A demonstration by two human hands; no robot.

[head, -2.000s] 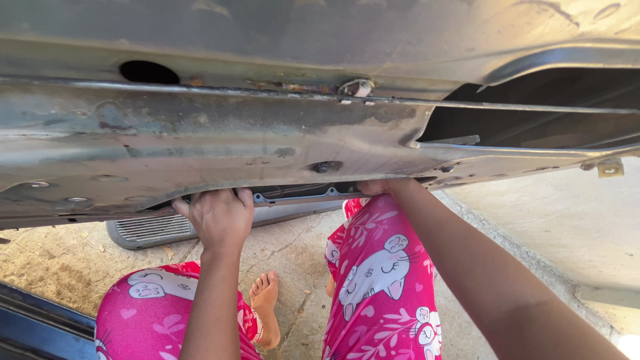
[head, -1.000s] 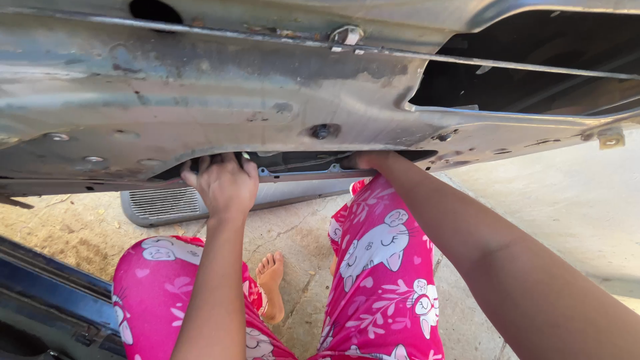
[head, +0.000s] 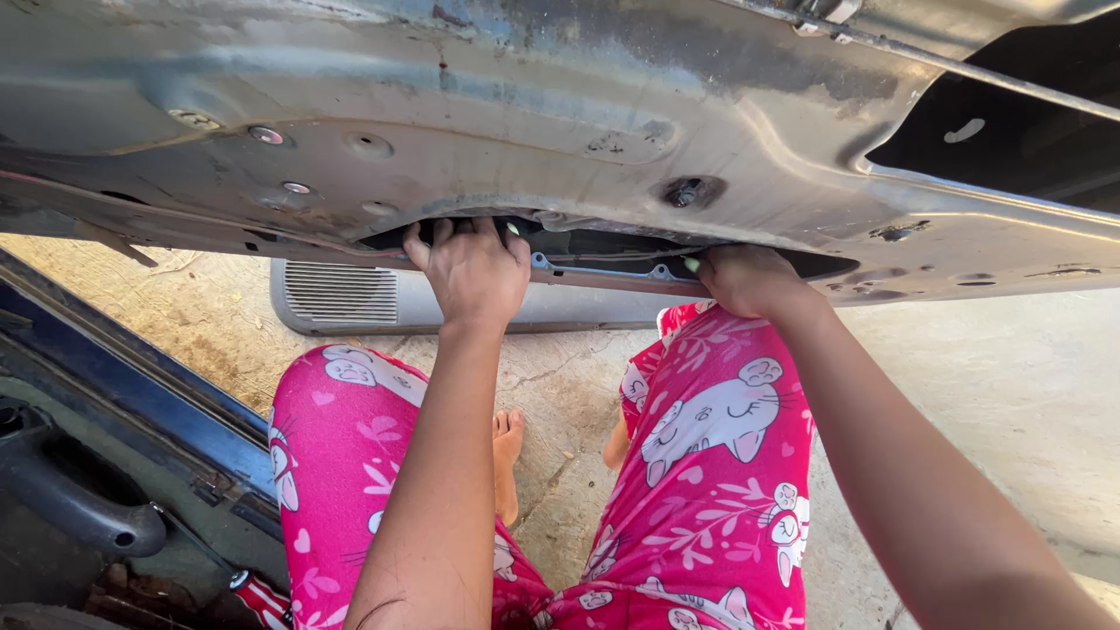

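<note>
A bare metal car door shell (head: 542,122) spans the upper view, with a long opening along its lower edge. At the opening's left end my left hand (head: 477,262) has its fingers reaching inside, the tips hidden. My right hand (head: 744,273) reaches in near the right end, its fingers mostly out of sight. Whether either hand holds anything inside cannot be seen. Between the hands lies a bluish metal edge strip with small holed tabs (head: 599,266). A thin cable or rod shows inside the opening, just above that strip.
A grey plastic panel with a slatted grille (head: 341,293) lies on the concrete floor below the door. At the lower left are the blue door sill (head: 175,350), a dark plastic part (head: 79,490) and a screwdriver with a red and white handle (head: 261,599). My knees are close beneath the door.
The view has moved closer to the door's lower edge. Both hands have stayed at the opening. My right hand's thumb now shows at the edge, where it was hidden a second ago.
</note>
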